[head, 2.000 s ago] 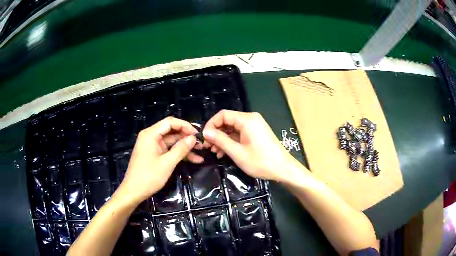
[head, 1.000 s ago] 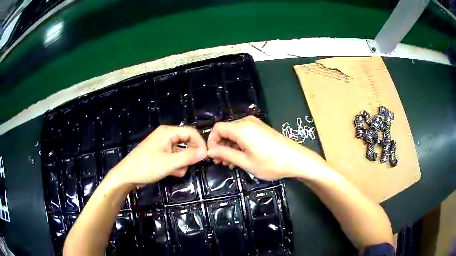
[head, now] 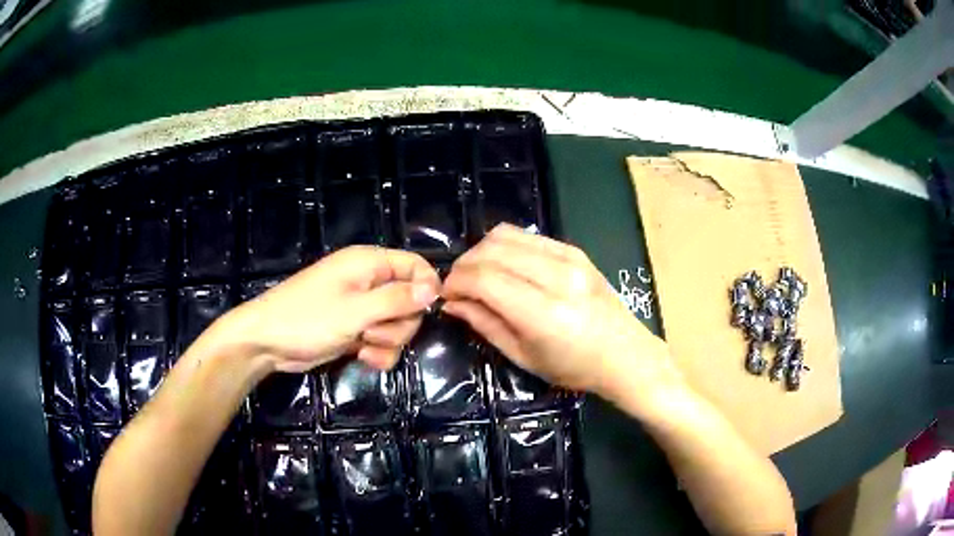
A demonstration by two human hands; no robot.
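My left hand (head: 356,304) and my right hand (head: 534,298) are bare and meet fingertip to fingertip over the glossy black blister tray (head: 356,209). The pinched fingertips hide what is between them; no part can be made out there now. A pile of small dark components (head: 769,319) lies on the tan cardboard sheet (head: 711,251) to the right. Small white rings (head: 635,295) lie on the mat between the tray and the cardboard, partly behind my right hand.
The green conveyor (head: 418,47) runs beyond the pale bench rail (head: 314,110). A grey metal upright (head: 879,89) stands at the back right. A few tiny pale pieces (head: 21,285) lie left of the tray. A brown carton (head: 873,497) shows below the bench at the lower right.
The view has shifted slightly. Two seconds ago a small dark part showed between my fingertips; now the fingers are closer together and hide it. My right hand has turned, with its back more toward the camera.
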